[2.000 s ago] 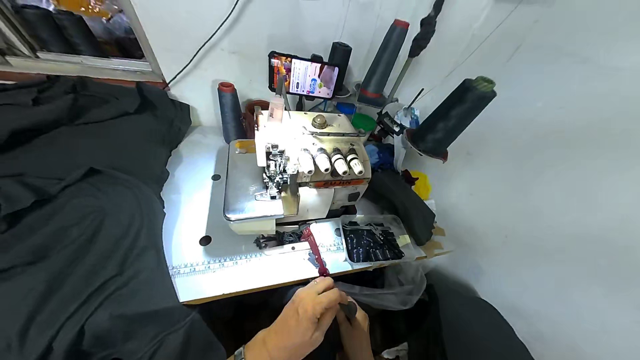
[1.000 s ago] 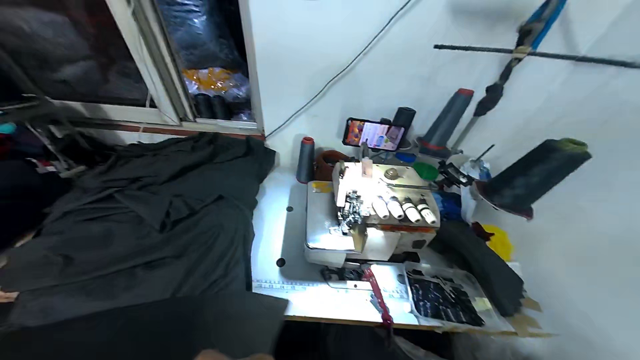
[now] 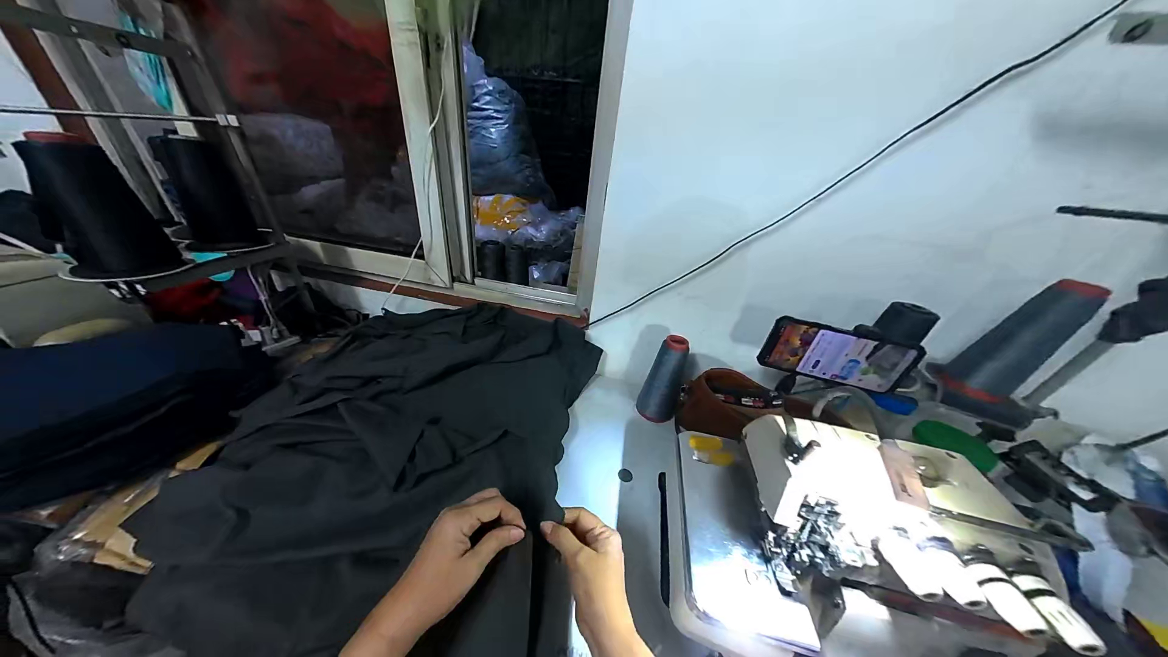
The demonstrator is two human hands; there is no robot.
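Both hands pinch the edges of a dark fabric piece (image 3: 497, 593) in front of me, thumbs and forefingers close together. My left hand (image 3: 474, 543) grips it on the left, and my right hand (image 3: 589, 552) on the right, a small gap between them. Under and beyond the hands a pile of dark cloth (image 3: 365, 456) is spread over the left part of the table. An overlock sewing machine (image 3: 849, 529) with its lamp lit stands to the right of my right hand.
A thread cone (image 3: 665, 379), a brown container (image 3: 716, 401) and a propped phone (image 3: 839, 354) stand behind the machine. Large thread cones (image 3: 1022, 347) are at the right. Folded navy cloth (image 3: 109, 401) lies at the left, below black cones (image 3: 91, 205) on a stand.
The view has swung left. Both hands, earlier in front of the machine at the table edge, are now over the dark cloth, holding a fabric piece between them.
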